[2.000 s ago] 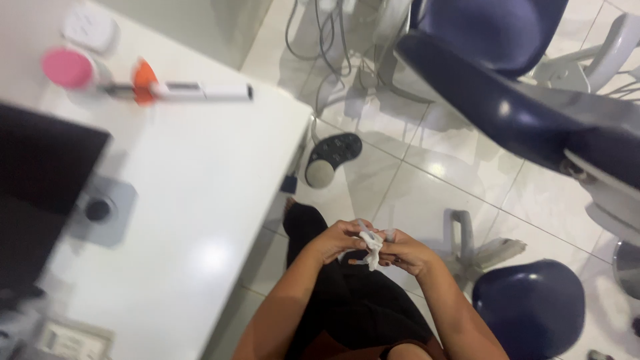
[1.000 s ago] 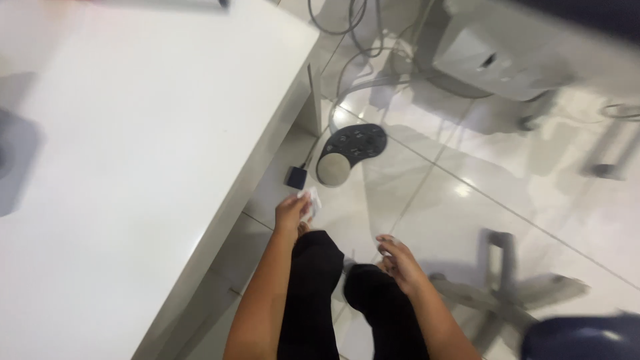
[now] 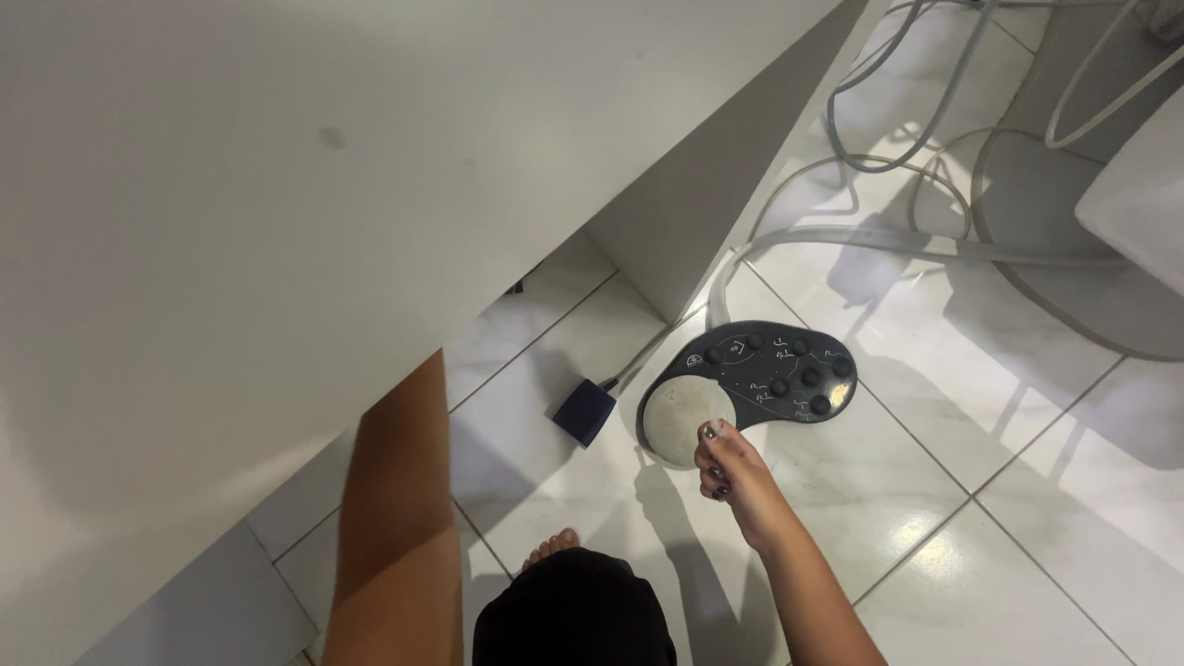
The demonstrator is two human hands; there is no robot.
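My right hand (image 3: pixel 729 467) hangs over the near edge of a dental chair's foot control (image 3: pixel 777 370), its fingers curled in and the thumb near the index fingertip. Whether something small is pinched there cannot be told. The control is dark grey with several black buttons and a round, pale pedal disc (image 3: pixel 680 416). Only my left forearm (image 3: pixel 398 518) shows; the white desk (image 3: pixel 277 231) hides the hand, so what it holds is not visible. A small dark blue box on a cable (image 3: pixel 585 413) lies on the tiled floor between my two arms.
A desk side panel (image 3: pixel 721 166) stands beyond the blue box. Grey hoses (image 3: pixel 925 245) run over the floor tiles from the foot control to the dental unit base (image 3: pixel 1091 213) at the right. My knee (image 3: pixel 573 610) and bare toes are at the bottom.
My hands were together on a white, crumpled thing, then apart with white material in the left. Now my left hand has gone out of sight beneath the desk, and my right is over the foot control.
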